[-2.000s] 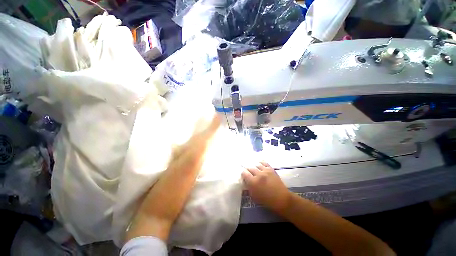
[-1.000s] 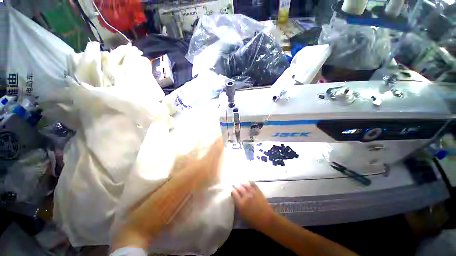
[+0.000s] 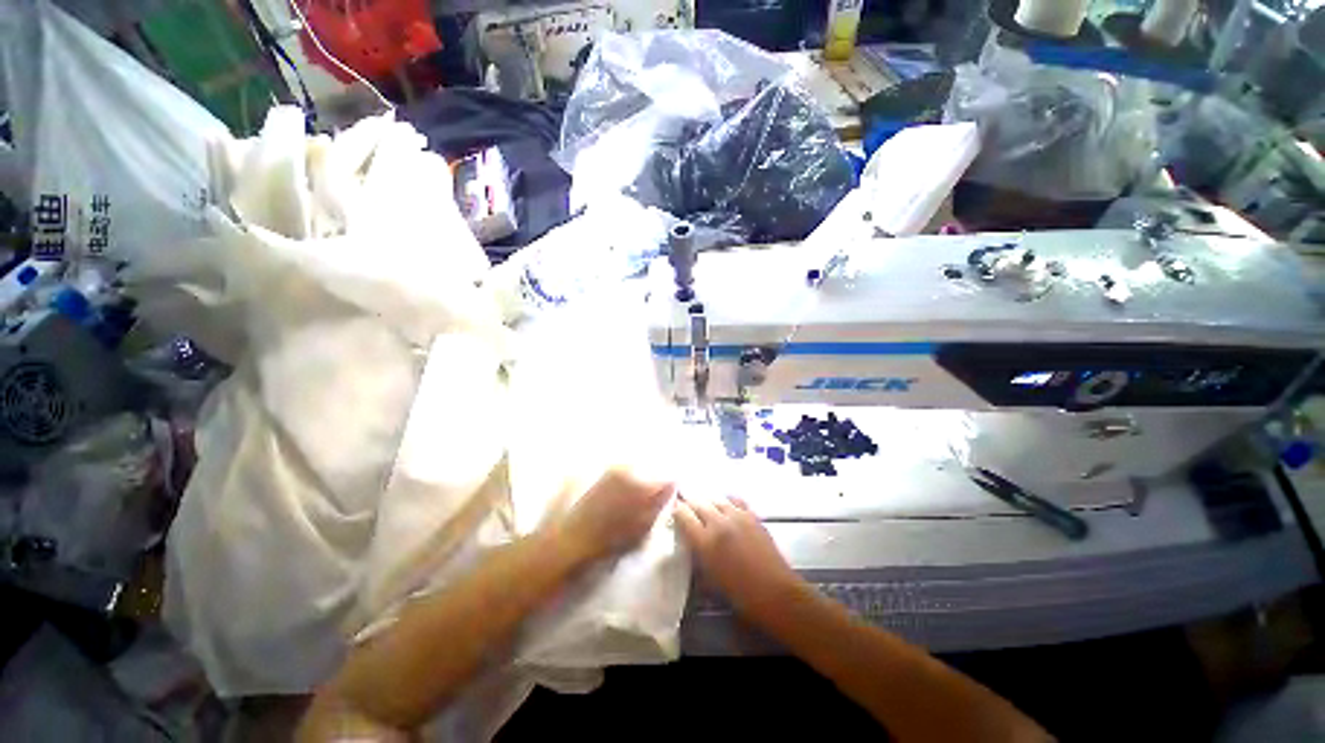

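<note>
Cream-white cloth (image 3: pixel 291 465) is heaped left of the needle and hangs over the table's front edge; it is overexposed near the lamp. My left hand (image 3: pixel 622 508) grips the cloth at its right part, below the needle area. My right hand (image 3: pixel 724 534) lies close beside it at the cloth's right edge; its fingertips are washed out, so its hold is unclear. The presser foot and needle area (image 3: pixel 701 392) is above both hands. Small dark labels (image 3: pixel 825 443) lie in a loose pile on the bed right of the needle.
The white sewing machine head (image 3: pixel 872 312) spans the right, with a black control panel (image 3: pixel 1104 380). Dark thread snips (image 3: pixel 1029 502) lie right of the labels. A clear plastic bag (image 3: pixel 727 138) stands behind the machine. A white printed bag (image 3: pixel 109 160) hangs at left.
My left hand has drawn back from deeper in the cloth to beside my right hand. The cloth's front part has been gathered up and folded. My right hand has barely moved.
</note>
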